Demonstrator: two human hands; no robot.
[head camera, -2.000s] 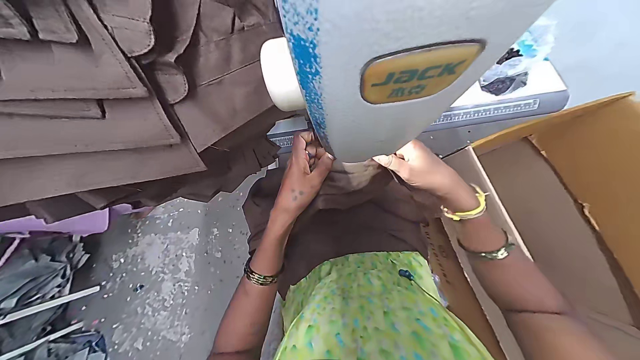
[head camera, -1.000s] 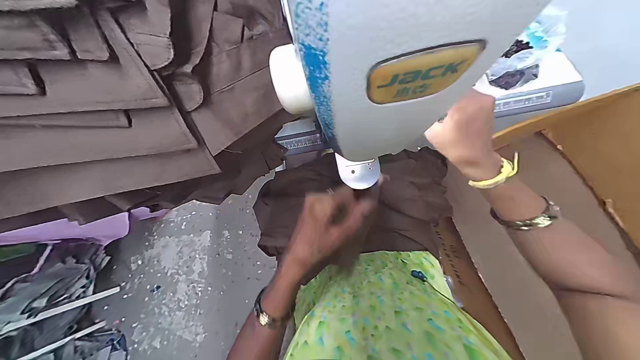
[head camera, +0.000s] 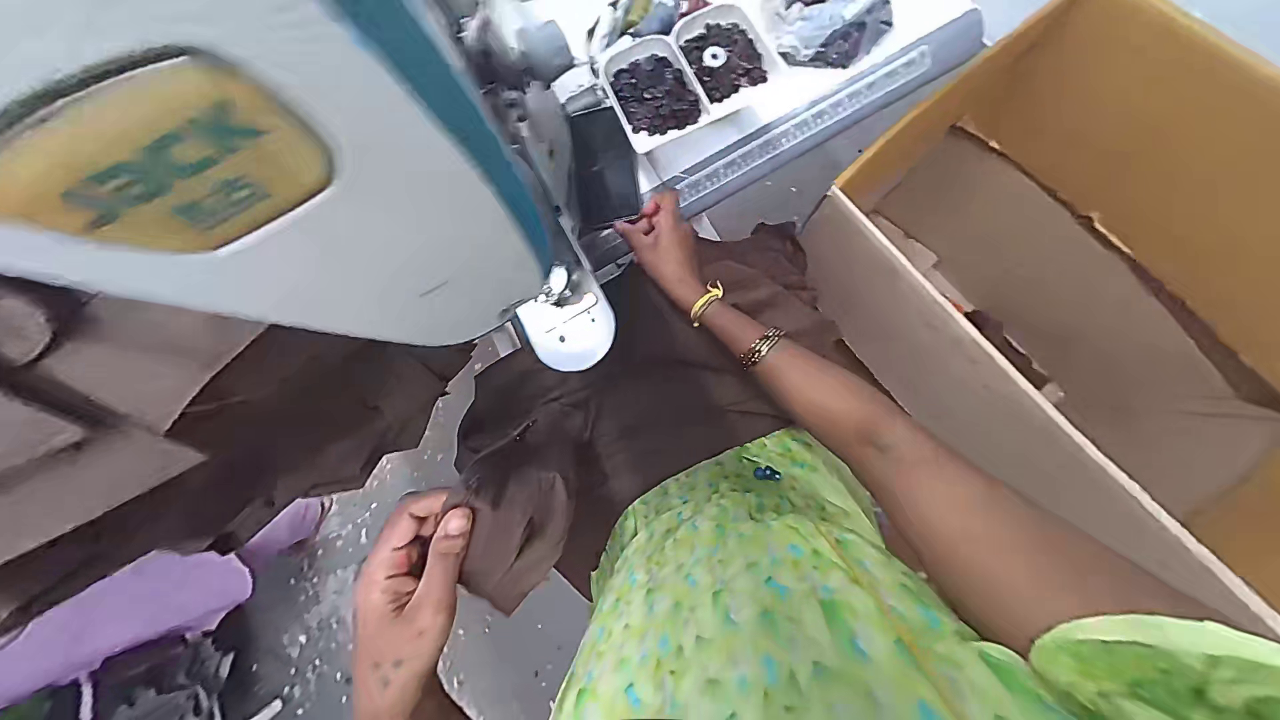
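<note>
A Jack sewing machine head (head camera: 420, 220), white with a blue edge, fills the upper left. Brown fabric (head camera: 650, 370) lies below its rounded white end and over the lap. Its left edge is pinched between the thumb and fingers of my left hand (head camera: 415, 570). My right hand (head camera: 660, 240) is beside the machine's working area, above the upper part of the fabric, thumb and fingertips brought together; whether something small is between them cannot be told. Two white trays of dark buttons (head camera: 655, 95) are just beyond it.
Stacked brown garment pieces (head camera: 130, 400) hang at the left, above a purple cloth (head camera: 140, 610). An open cardboard box (head camera: 1000, 420) stands at the right. Behind the machine, a plastic bag (head camera: 835, 30) with dark contents rests by a table edge with a ruler scale (head camera: 810, 125).
The view has shifted strongly toward the right and back of the machine. My left hand has moved from below the machine's end to the fabric's left edge. The button trays have come into view.
</note>
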